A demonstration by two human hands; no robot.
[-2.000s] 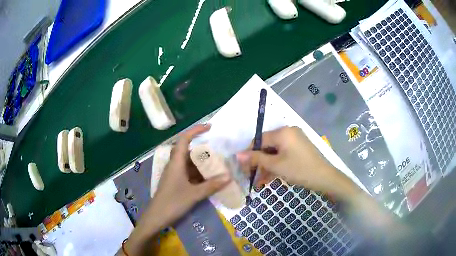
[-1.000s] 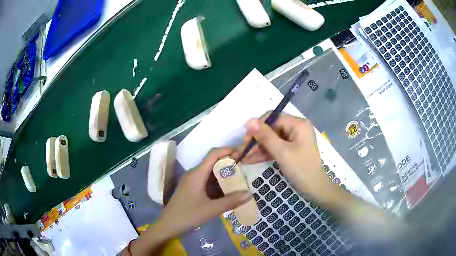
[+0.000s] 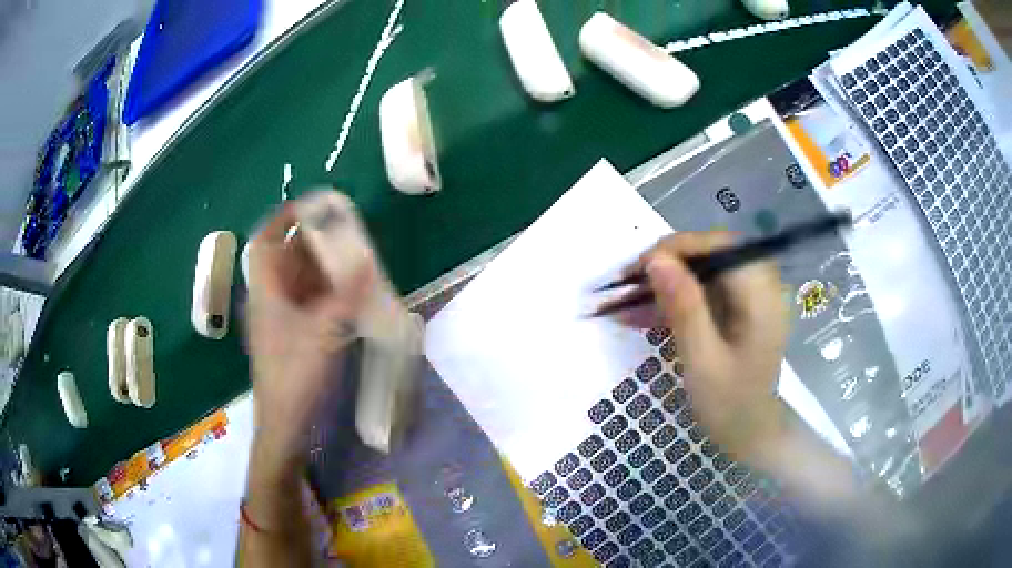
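My left hand (image 3: 294, 294) is blurred and holds a cream plastic housing (image 3: 342, 239) over the near edge of the green belt. My right hand (image 3: 716, 333) holds the black tweezers (image 3: 766, 246), their two tips apart above the blank part of the white label sheet (image 3: 522, 322). I cannot make out a label on the tips. Rows of black labels (image 3: 666, 477) cover the lower part of the sheet. Another cream housing (image 3: 383, 388) lies on the grey packaging, just right of my left wrist.
More cream housings (image 3: 411, 135) lie spaced along the green belt (image 3: 488, 211), with white toothed strips (image 3: 366, 83) among them. A blue tray (image 3: 189, 50) is at upper left. Spare label sheets (image 3: 943, 166) lie at far right. Grey and yellow packaging (image 3: 383, 527) lies under the label sheet.
My left hand has moved the housing from over the label sheet up and left to the belt. My right hand has moved right, and the tweezers now point left, opened. The belt housings have shifted.
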